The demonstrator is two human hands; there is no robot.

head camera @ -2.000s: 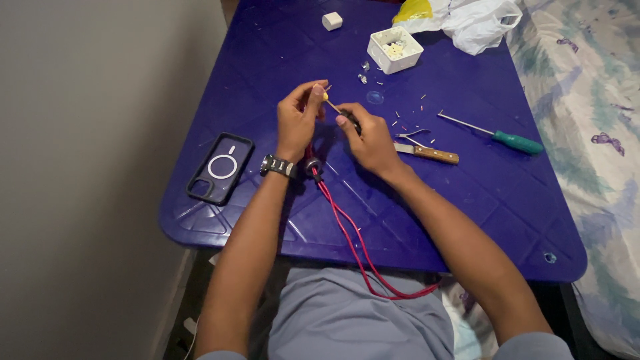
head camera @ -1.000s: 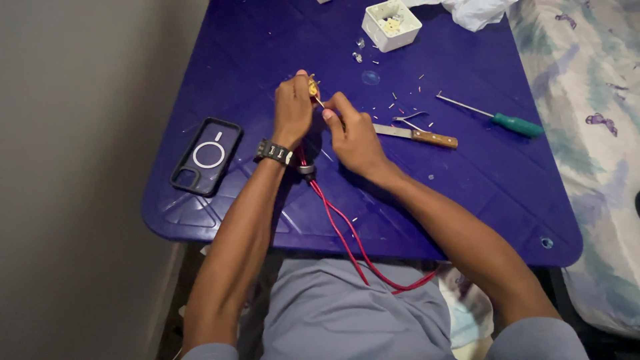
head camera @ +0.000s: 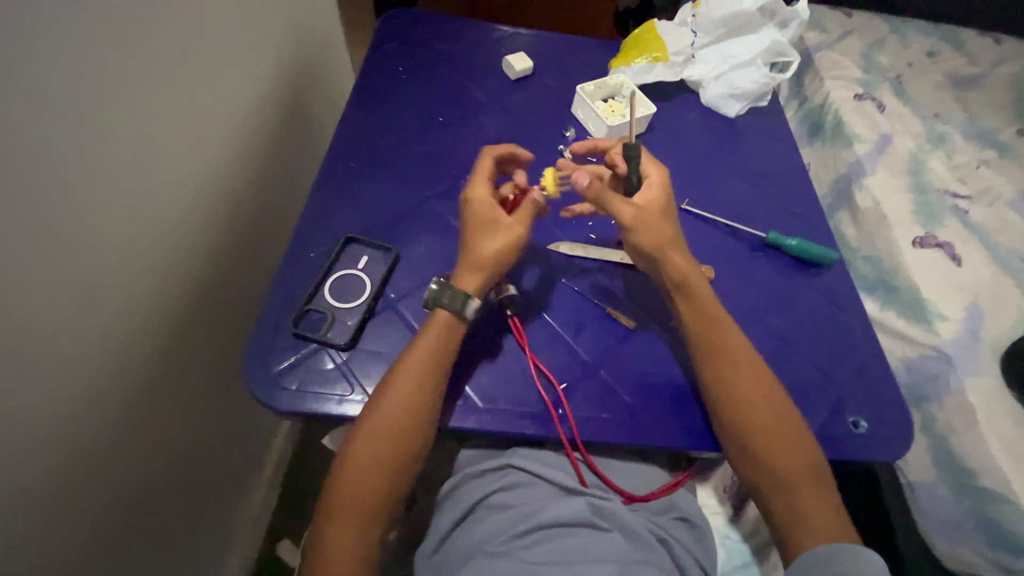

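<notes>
My left hand (head camera: pixel 494 220) grips the end of a red cable (head camera: pixel 516 200), with a small yellow part (head camera: pixel 550 182) at its tip; the part looks like a plug insert with metal pins. My right hand (head camera: pixel 640 192) holds a screwdriver with a black handle (head camera: pixel 632 170) upright, shaft pointing away, while its fingertips are at the yellow part's pins. A dark cylindrical piece (head camera: pixel 506 298) sits around the cable below my left hand. The cable runs down over the table edge to my lap. Under my right hand lies a knife (head camera: pixel 590 253), its handle mostly hidden.
On the blue table (head camera: pixel 416 184) are a phone case (head camera: pixel 346 292), a green-handled screwdriver (head camera: pixel 800 247), a small thin screwdriver (head camera: pixel 600 304), a white box (head camera: pixel 586 110) of small parts, a white cube-shaped piece (head camera: pixel 518 66) and plastic bags (head camera: pixel 732 56). A patterned sheet is at right, a wall at left.
The screwdriver in my right hand has swung from pointing at the yellow part to pointing away from me. My right hand's fingers have spread toward the pins. The small thin screwdriver now shows below the knife.
</notes>
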